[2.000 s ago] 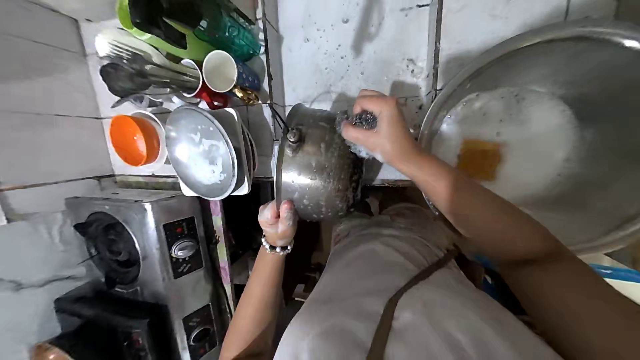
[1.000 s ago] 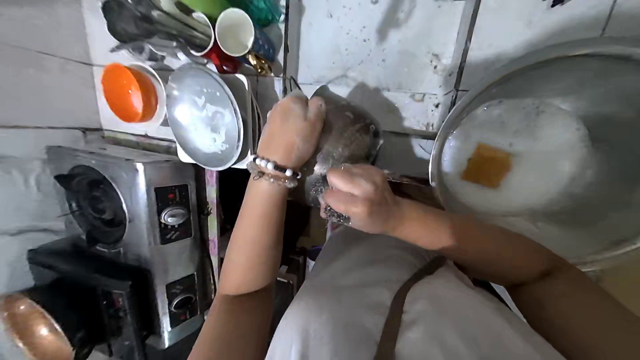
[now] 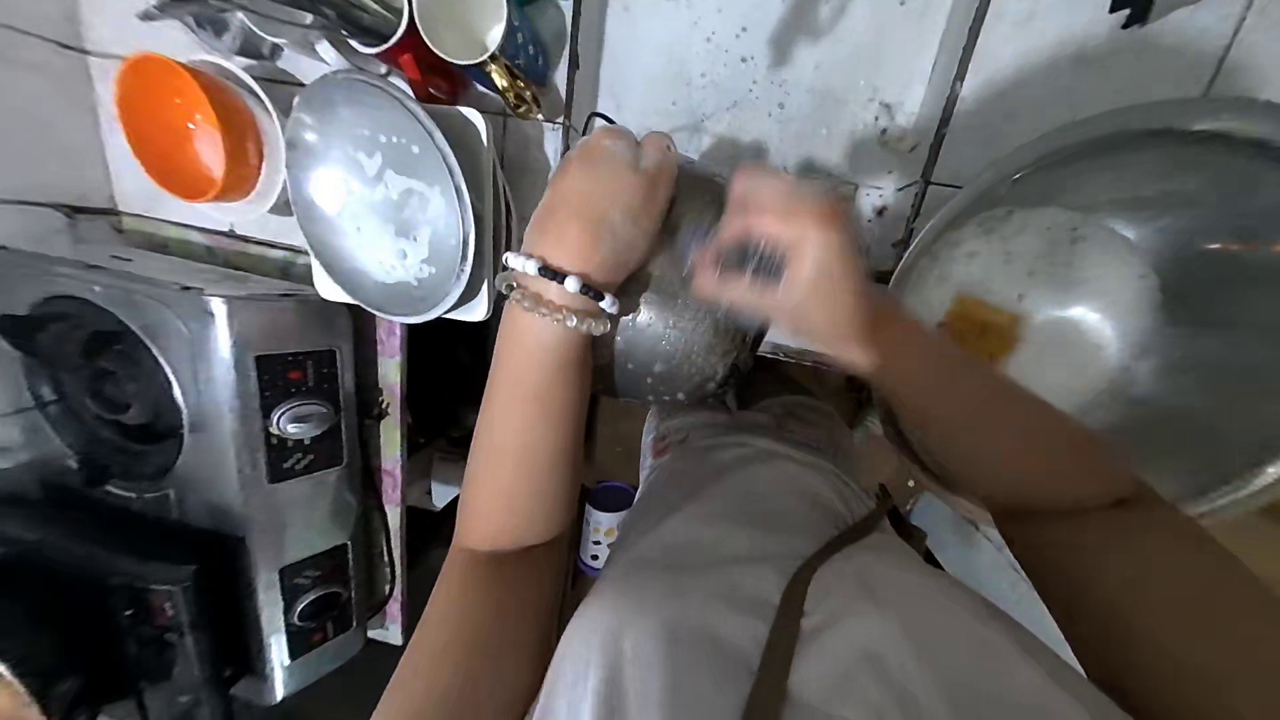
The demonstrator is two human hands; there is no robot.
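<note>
A soapy metal pot (image 3: 680,345) lies tilted on its side between my hands, close against my body. My left hand (image 3: 605,200), with beaded bracelets on its wrist, grips the pot's upper left part; its fingertips are hidden. At the pot's right side, my right hand (image 3: 795,265) is blurred and closed around a dark scouring pad (image 3: 755,262). Suds and droplets cover the pot's wall. To the right, a large metal basin (image 3: 1170,330) holds cloudy water with an orange-brown sponge (image 3: 982,328) in it.
Left of the pot stand a stack of plates with a grey metal lid or plate (image 3: 375,200) on top, an orange bowl (image 3: 190,130), and several mugs (image 3: 462,25). A gas stove (image 3: 240,400) is at the lower left. The white tiled surface (image 3: 760,80) lies beyond the pot.
My left hand has moved from the pot's near rim, two seconds ago, to its upper part. The pot has been turned. My right hand has moved up along the pot since one second ago.
</note>
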